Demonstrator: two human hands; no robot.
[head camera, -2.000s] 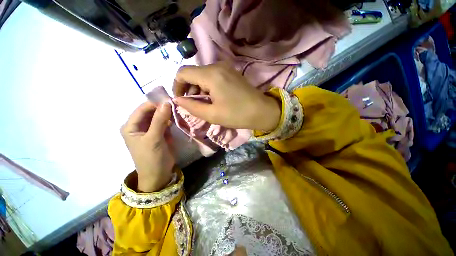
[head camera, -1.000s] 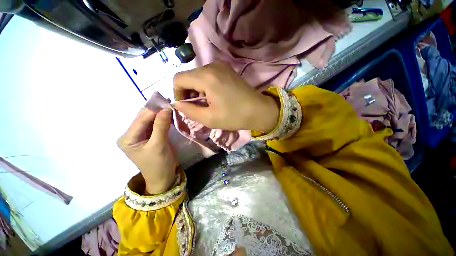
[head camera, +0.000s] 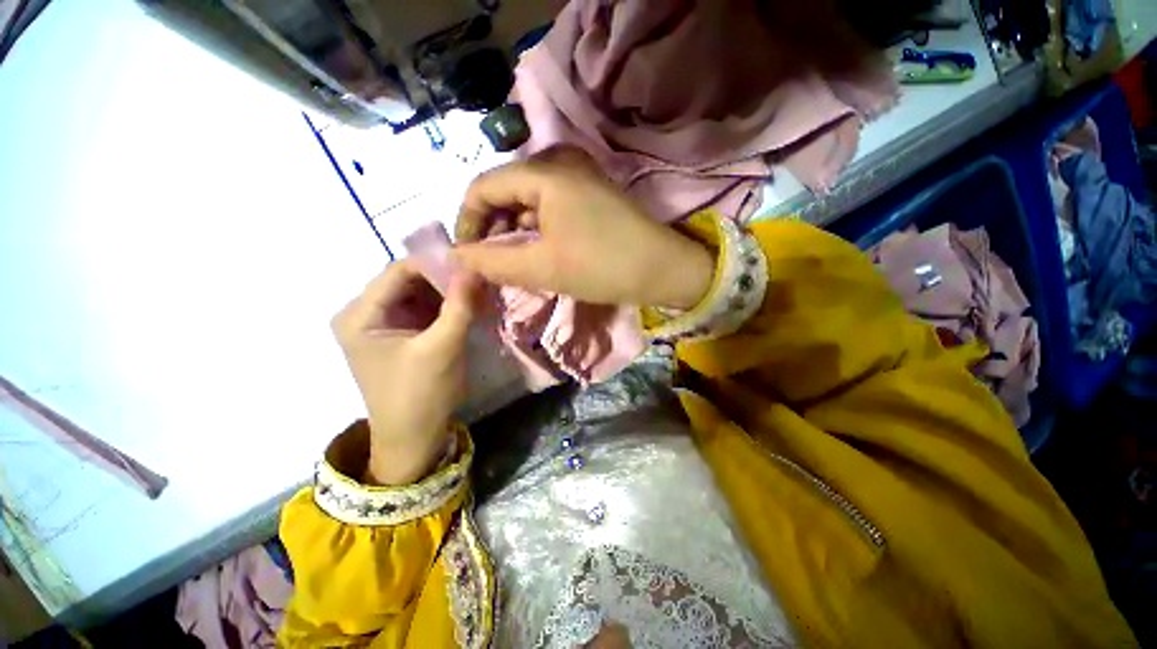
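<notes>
My left hand (head camera: 409, 342) pinches the end of a narrow pale-pink binding strip (head camera: 429, 244) between thumb and fingers. My right hand (head camera: 558, 241) pinches pink cloth right beside it, fingertips close to my left thumb. The puckered edge of the pink garment piece (head camera: 571, 336) hangs below my right hand toward my lap. More pink cloth (head camera: 685, 89) lies in folds on the table beside the machine head. The fingertips hide where strip and garment meet.
The dark sewing machine head (head camera: 368, 51) is above my hands, with a round dark knob (head camera: 505, 126). Yellow-green snips (head camera: 936, 66) lie at the right table edge. Blue baskets (head camera: 977, 197) with pink and blue cloth stand right. A loose strip (head camera: 83, 437) lies left.
Both hands stay together on the cloth. My left hand has moved slightly right, its thumb now closer to my right fingertips and covering more of the strip. The view has shifted a little.
</notes>
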